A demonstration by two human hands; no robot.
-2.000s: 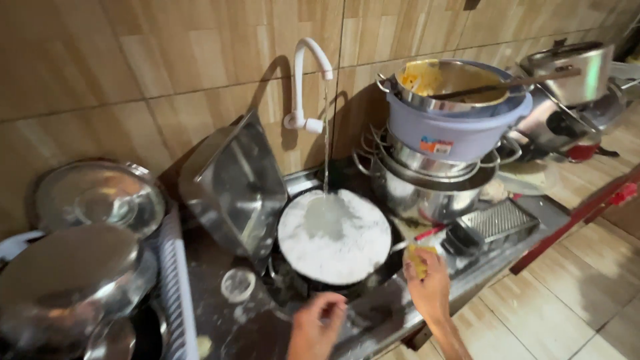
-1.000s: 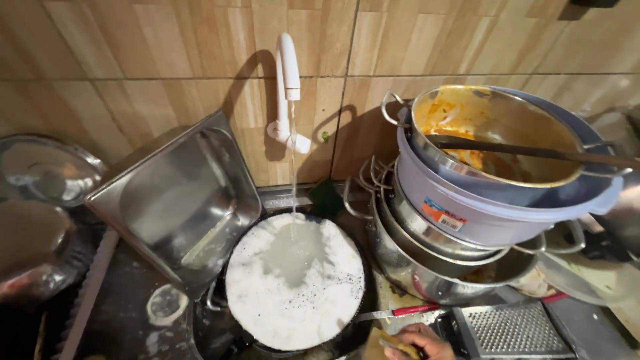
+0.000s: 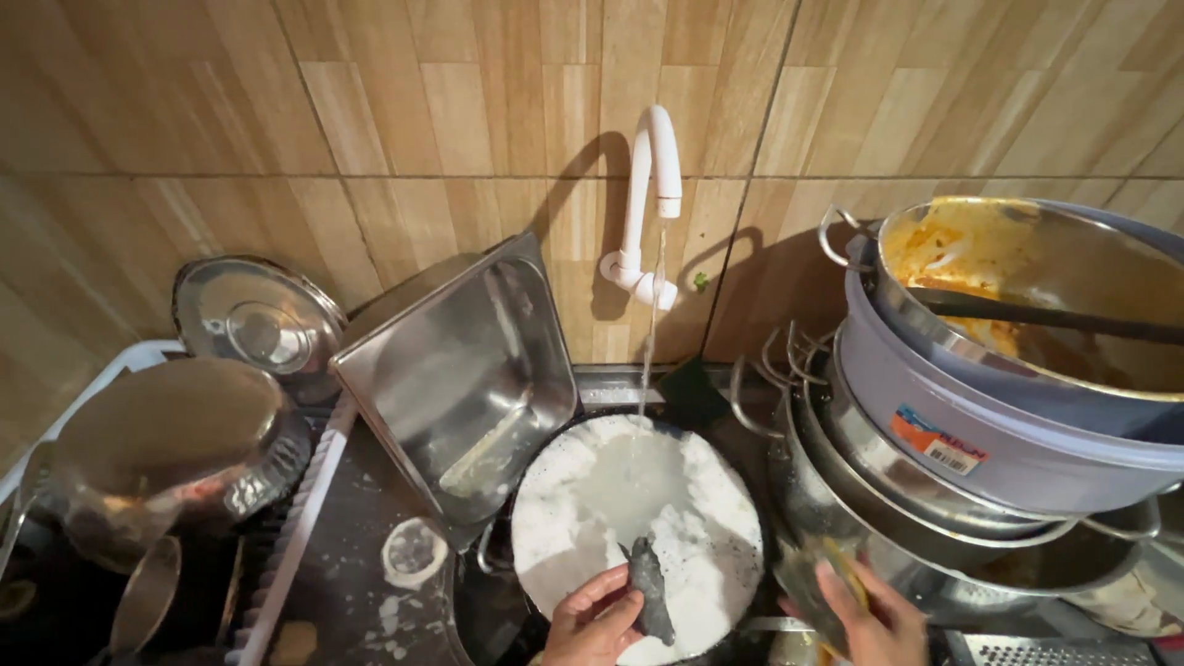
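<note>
Between the fingers of my left hand (image 3: pixel 594 618) is a dark grey, crumpled piece (image 3: pixel 651 592), perhaps cloth or a scouring pad, held over the front of a round pot (image 3: pixel 548 564) full of foamy water. My right hand (image 3: pixel 874 610), blurred, grips a yellow and dark green sponge (image 3: pixel 819 592) just right of the pot. From the white faucet (image 3: pixel 664 166) a thin stream of water runs into the foam. A rectangular steel pan (image 3: pixel 462 370) leans on the wall to the pot's left.
Stacked steel pots (image 3: pixel 805 490) and a lilac plastic basin (image 3: pixel 999 462) stand at right, topped by a food-stained pot (image 3: pixel 1036 370) with a dark utensil. A box grater (image 3: pixel 1045 649) lies at the lower right. At left, a dish rack (image 3: pixel 296 546) holds an upturned pot (image 3: pixel 176 435) and a lid (image 3: pixel 259 324).
A dark grey piece is now in my left hand, which was out of view one second ago and seemed without it two seconds ago. The sponge remains in my right hand.
</note>
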